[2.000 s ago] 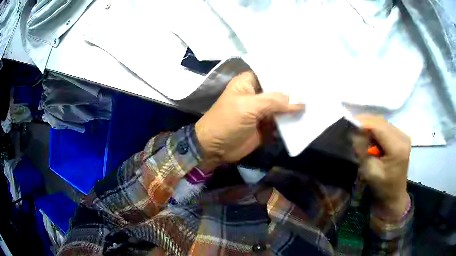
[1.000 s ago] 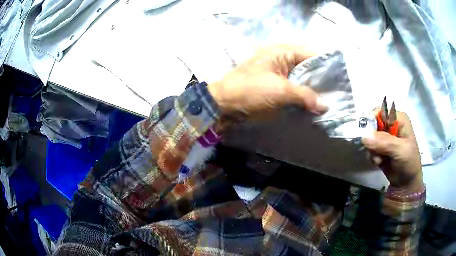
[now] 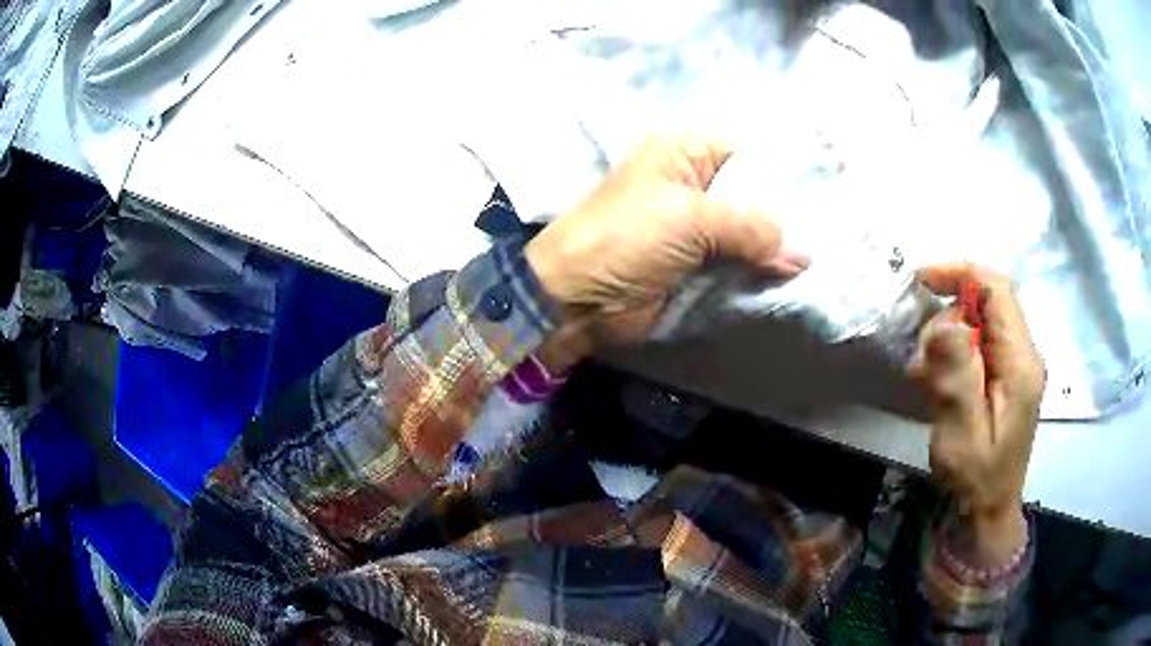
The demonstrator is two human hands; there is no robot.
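The off-white shirt [image 3: 783, 126] lies bunched on the table, with one part raised between my hands. That part looks like a cuff [image 3: 852, 271] with a snap button near its right end. My left hand [image 3: 644, 246] grips the cloth at its left, thumb on top. My right hand [image 3: 985, 366] is at the right end of the cuff, fingers bent, slightly blurred. Orange-red thread snips [image 3: 971, 307] are held in my right hand; only a bit of the handle shows and the blades cannot be made out.
The white table's [image 3: 1111, 473] front edge runs just before me. Waiting garments [image 3: 164, 57] are heaped at the far left. Below them, a blue bin [image 3: 177, 410] stands on the floor, with grey cloth [image 3: 189, 271] hanging above it. A small black piece shows left of my left hand.
From two seconds ago, a white cloth corner has given way to the cuff with the snap button. Since one second ago, the snips' dark blades have gone from sight and my right hand has turned.
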